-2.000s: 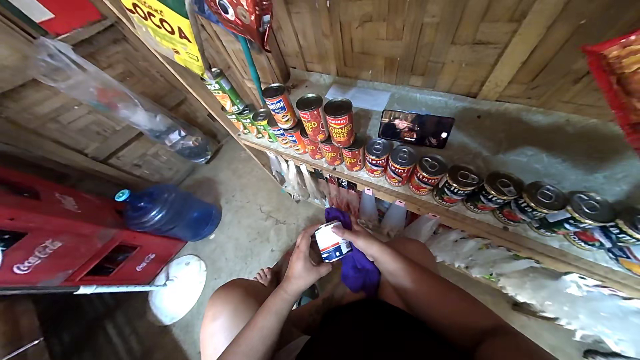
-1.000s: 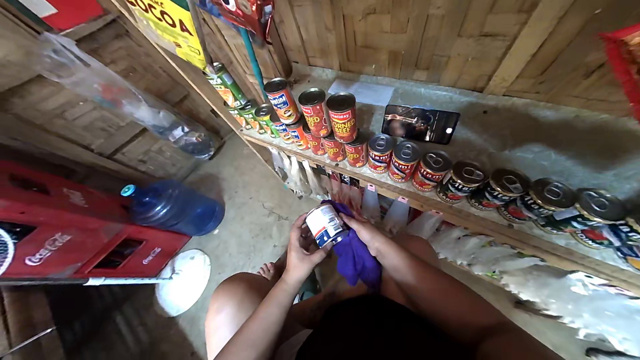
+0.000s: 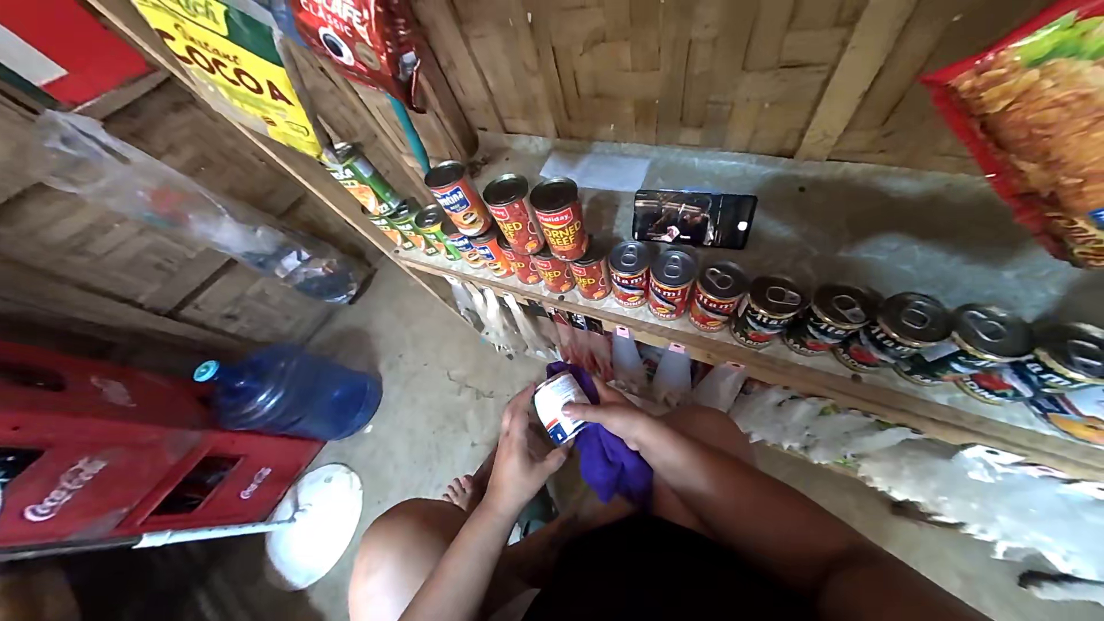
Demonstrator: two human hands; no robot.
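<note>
Between my hands, above my knees, is a tin can (image 3: 559, 405) with a white and blue label, tilted. My left hand (image 3: 520, 448) holds it from the left side. On its right, my right hand (image 3: 614, 416) grips a purple cloth (image 3: 611, 461), with the thumb on the can's label; part of the cloth hangs below that hand. Ahead of my hands, a row of red sardine cans (image 3: 672, 283) stands on the shelf, beside stacked corned beef cans (image 3: 559, 220). Darker green and red cans (image 3: 841, 319) continue the row to the right.
A phone (image 3: 694, 219) leans on the shelf (image 3: 828, 379) behind the cans. Plastic bags (image 3: 940, 483) hang beneath its edge. At left are red crates (image 3: 78, 483), a blue water jug (image 3: 293, 392) and a round white lid-like object (image 3: 316, 528). Food packets (image 3: 1035, 121) hang above.
The can has turned and tilted between my hands, and my right thumb now lies on its label. The cloth has shifted with my right hand.
</note>
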